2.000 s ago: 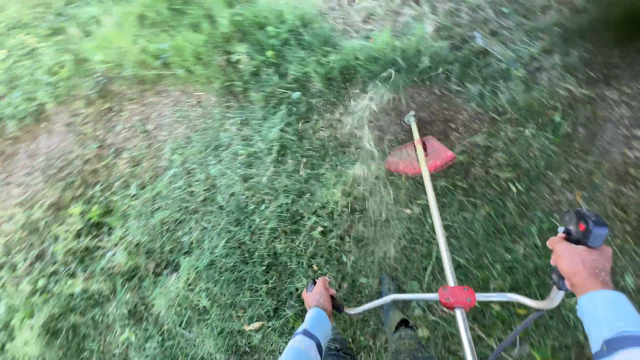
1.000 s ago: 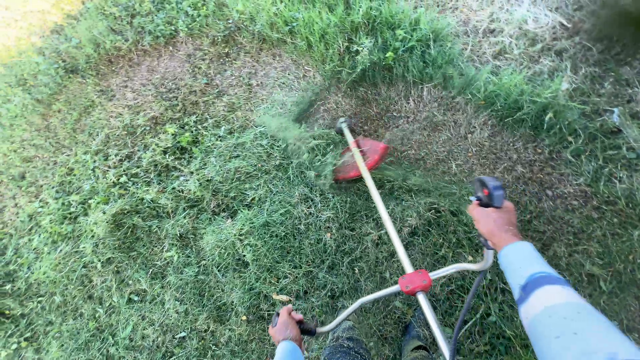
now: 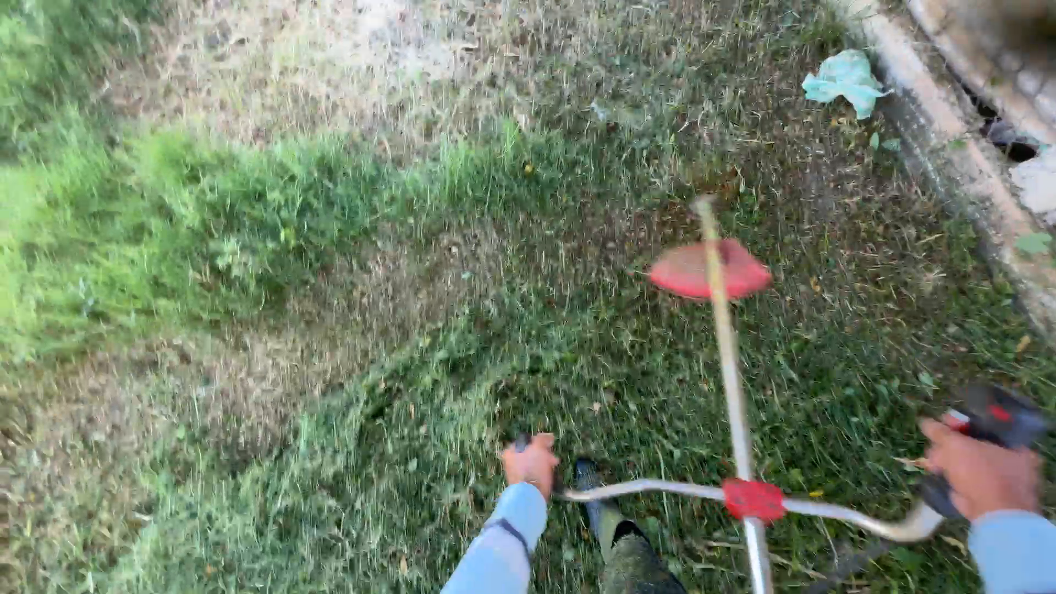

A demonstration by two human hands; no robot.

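Note:
My left hand (image 3: 530, 464) is closed around the black left grip of a brush cutter's handlebar (image 3: 652, 488). On the other end of the bar, my right hand (image 3: 983, 472) holds the black throttle grip (image 3: 1002, 415), which has a red switch. A red clamp (image 3: 753, 500) joins the bar to the long metal shaft (image 3: 731, 371). Farther down the shaft a red guard (image 3: 709, 271) sits just behind the cutting head (image 3: 704, 202), which is blurred and low over short grass. The cutter itself cannot be made out.
A concrete curb (image 3: 949, 140) runs along the right, with stones or rubble beyond it. A pale green plastic bag (image 3: 845, 82) lies beside the curb. Taller grass (image 3: 206, 214) stands at the left, past a strip of dry cut ground. My boot (image 3: 596, 495) is below the handlebar.
The brush cutter's head has swung to the right, both hands staying on the grips. The view has shifted, and the curb and plastic bag now show.

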